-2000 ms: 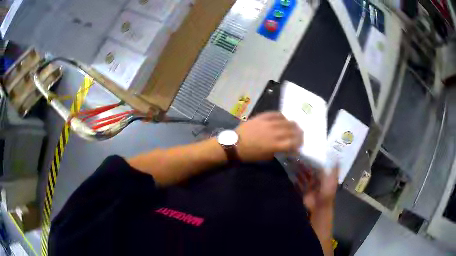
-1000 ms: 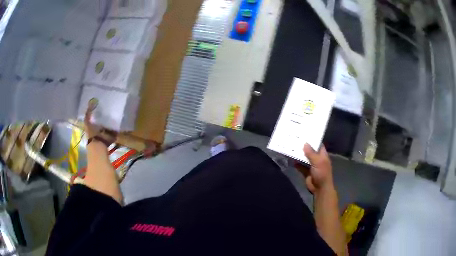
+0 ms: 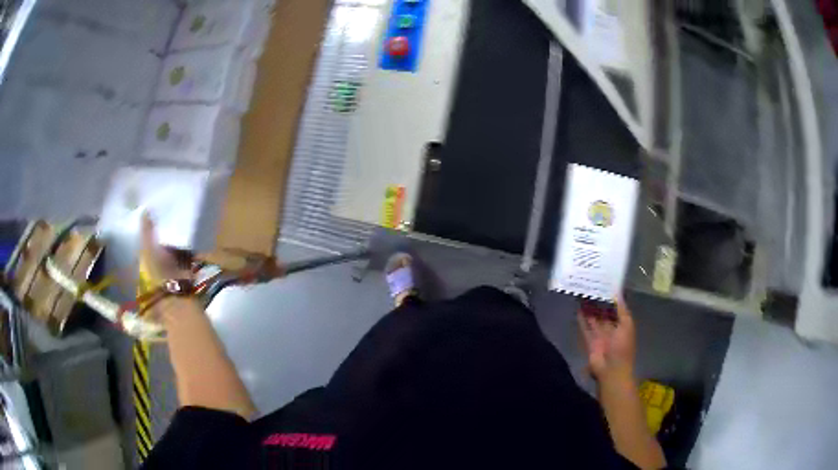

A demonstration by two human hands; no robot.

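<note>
My left hand (image 3: 158, 262), blurred, grips the near edge of a white booklet (image 3: 170, 197) at the near end of the stacks, thumb on top. How many booklets it holds cannot be told. A second white booklet (image 3: 597, 225), with a round yellow emblem and fine text, lies over the near end of the black belt (image 3: 501, 119), at the right of the rail (image 3: 545, 147). My right hand (image 3: 608, 341) is at its near edge, palm up, thumb tip at the edge. Whether it still bears the booklet is unclear.
Booklet stacks (image 3: 188, 78) stand on brown cardboard (image 3: 262, 138) at the left. A perforated metal strip (image 3: 317, 138), a cream side plate (image 3: 372, 138) and a blue button panel (image 3: 404, 35) lie between cardboard and belt. The cart handle (image 3: 83, 292) is lower left; machine frame (image 3: 675, 119) is right.
My right hand and its booklet have moved slightly right and nearer my body, and the fingers look looser. My left hand went from the first booklet to the stack, where the near booklet has shifted.
</note>
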